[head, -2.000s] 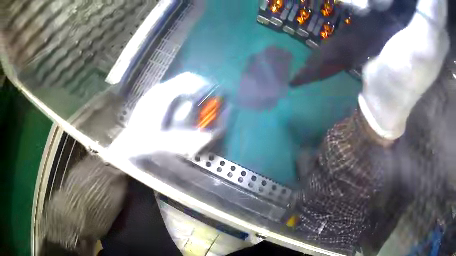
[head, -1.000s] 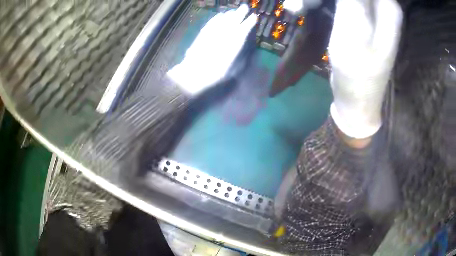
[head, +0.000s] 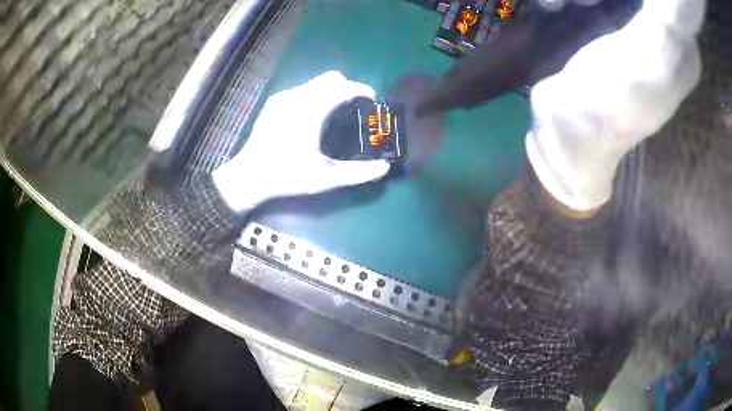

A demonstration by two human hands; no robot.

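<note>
My left hand (head: 298, 143), in a white glove, holds a wound coil component (head: 380, 128) above the green work mat (head: 361, 217). The component is a black block with orange-copper wire facing up, gripped at its sides between fingers and thumb. My right hand (head: 614, 104), also in a white glove, is raised at the upper right. A dark tapering shape (head: 498, 68) runs from near it toward the component. It is blurred, so I cannot tell tool from shadow, nor what the right fingers hold. Several waiting coil components (head: 465, 22) lie at the top edge, partly hidden.
A perforated metal strip (head: 333, 269) runs along the mat's near edge. A slotted grille (head: 241, 96) borders the left side. The clear shield's pale rim (head: 189, 303) curves across the forearms. A small yellow thing (head: 459, 356) and a blue object (head: 686, 384) are at the lower right.
My left hand went up to the waiting components empty-looking a second ago; it is now back over the mat with a component held. My right hand has shifted slightly right in the view.
</note>
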